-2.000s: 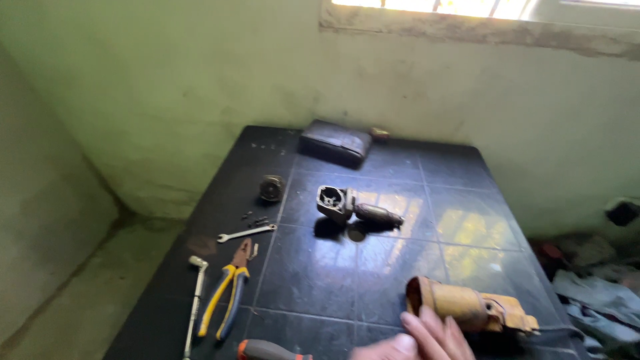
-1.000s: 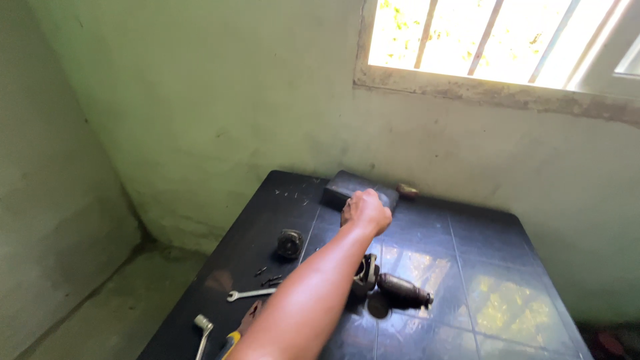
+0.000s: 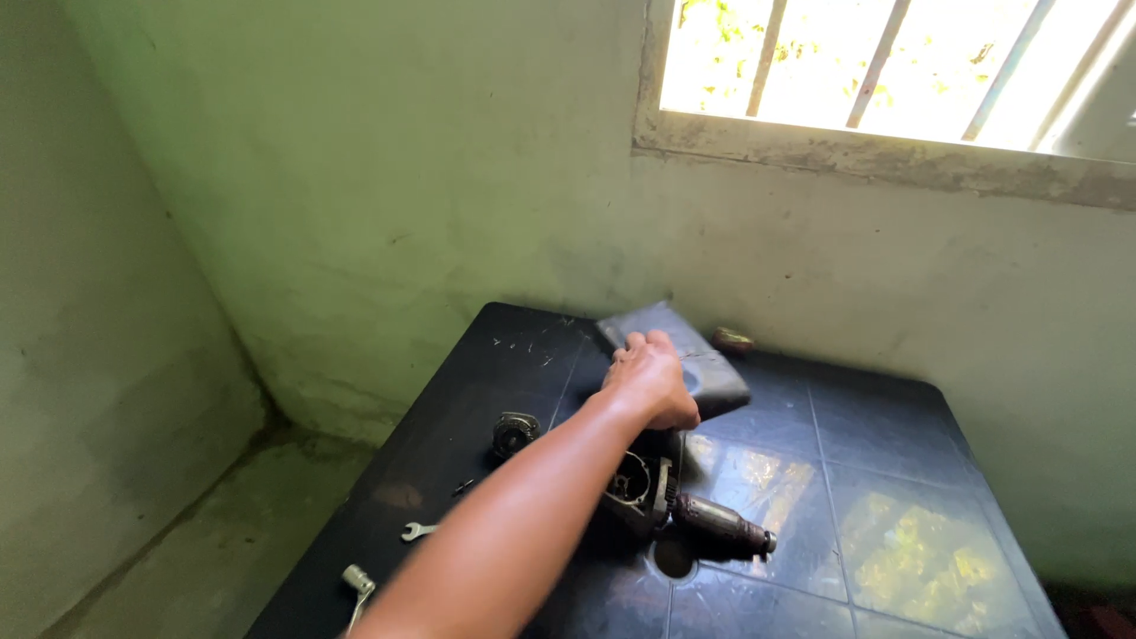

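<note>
My left hand (image 3: pixel 652 382) reaches in from the lower left and grips a flat dark case (image 3: pixel 710 377), which is blurred and tilted above the far part of the black table. Its fingers lie over the near left part of the case. Just nearer to me, partly behind my forearm, is a metal gear housing (image 3: pixel 652 488) with a motor armature (image 3: pixel 719 524) sticking out to the right. A round metal flange part (image 3: pixel 515 433) lies left of my forearm. My right hand is not in view.
An open-end wrench (image 3: pixel 417 532), a socket wrench (image 3: pixel 358 581) and small dark screws (image 3: pixel 462 486) lie at the left of the black table (image 3: pixel 763 590). A small brownish cylindrical piece (image 3: pixel 732 339) is at the far edge by the wall. A barred window is above.
My left hand has gone from resting on the case to holding it tilted and turned. Two seconds ago, the case lay flat and a hand was at a yellow tool housing, now out of view.
</note>
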